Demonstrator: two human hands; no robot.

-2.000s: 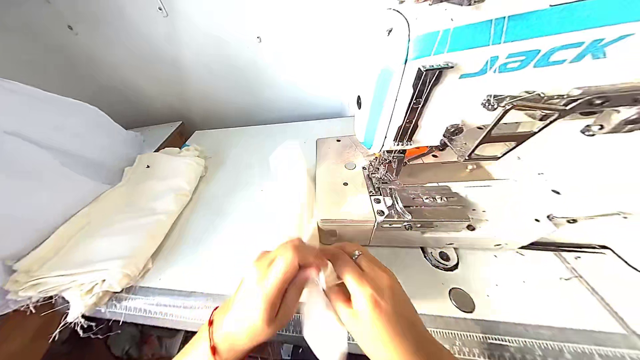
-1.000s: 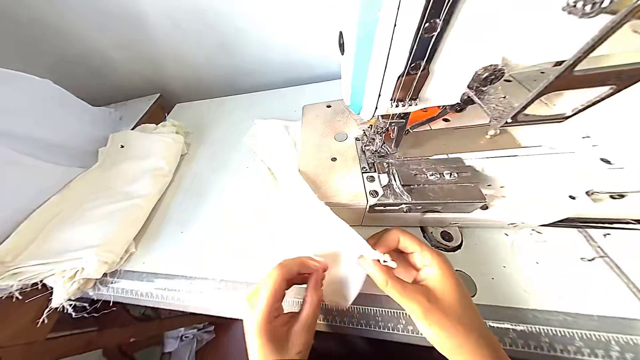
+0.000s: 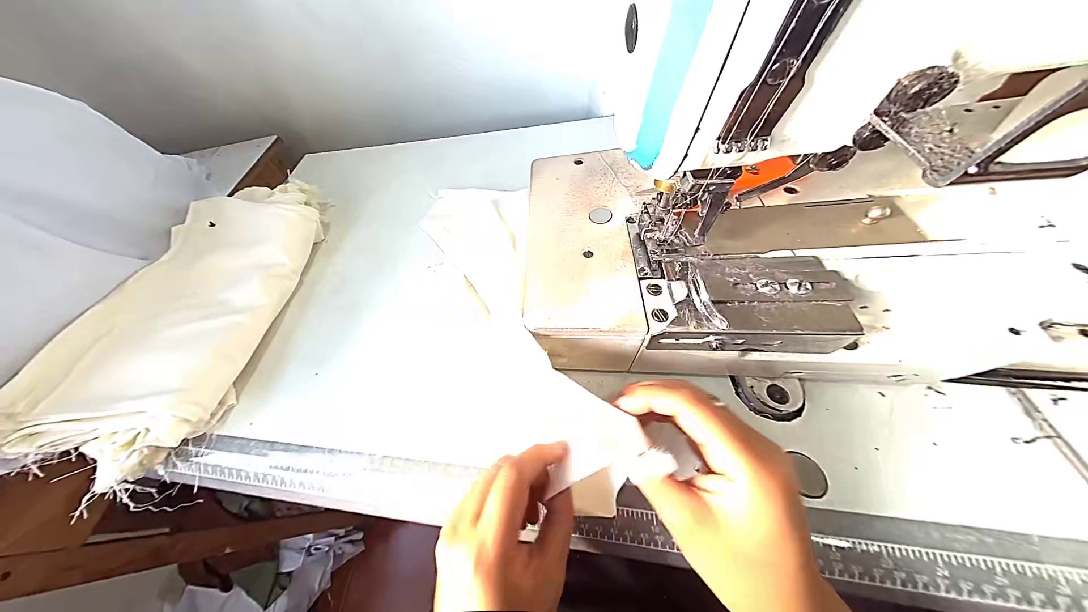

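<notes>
A strip of white fabric (image 3: 501, 255) runs over the table from beside the sewing machine's metal bed down to both hands. My right hand (image 3: 722, 484) pinches its near end, where a small folded or bunched bit sticks out between thumb and fingers. Close on the left, my left hand (image 3: 514, 518) has its fingers curled at the fabric's lower edge; whether it grips the cloth is unclear. The presser foot and needle area (image 3: 667, 229) of the industrial sewing machine (image 3: 586, 255) lies beyond the hands, with no cloth visible under it.
A stack of folded cream fabric (image 3: 170, 314) with frayed edges lies on the left. A measuring tape (image 3: 926, 565) runs along the table's front edge. White cloth (image 3: 76, 187) is heaped at the far left, and scraps (image 3: 314, 561) hang or lie below the table.
The hands were together on the fabric two seconds ago, then moved apart with the cloth's end at the right hand. The view has moved closer to the machine.
</notes>
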